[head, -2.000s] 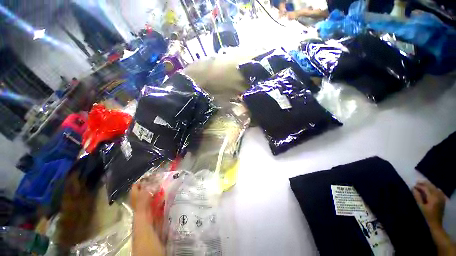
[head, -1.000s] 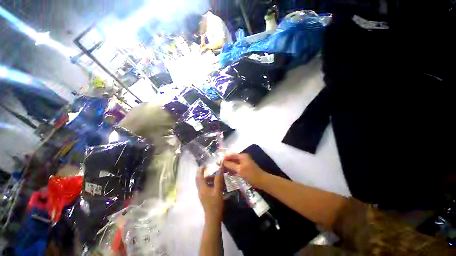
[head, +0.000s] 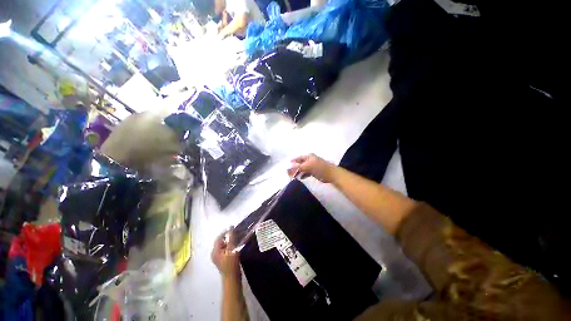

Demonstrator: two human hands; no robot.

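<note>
The folded black garment [head: 338, 251] lies on the white table right in front of me. A white printed hang tag [head: 294, 258] lies on it, with a thin string at its lower end. My left hand [head: 226, 251] and my right hand [head: 311, 168] hold a clear polybag [head: 266, 210] between them at the far edge of the garment. The bag is stretched and nearly see-through; how far it covers the cloth I cannot tell.
Packed garments [head: 230, 160] lie beyond my hands. More glossy black packs [head: 100, 207] and empty polybags [head: 147, 291] are at left. A large black garment pile [head: 476, 125] fills the right. A blue plastic bag [head: 325, 28] and a person's arm [head: 235, 25] are at the far end.
My hands were together over the garment's far left corner and have spread apart, pulling the clear bag wide. Earlier still, my left hand was at the empty bags.
</note>
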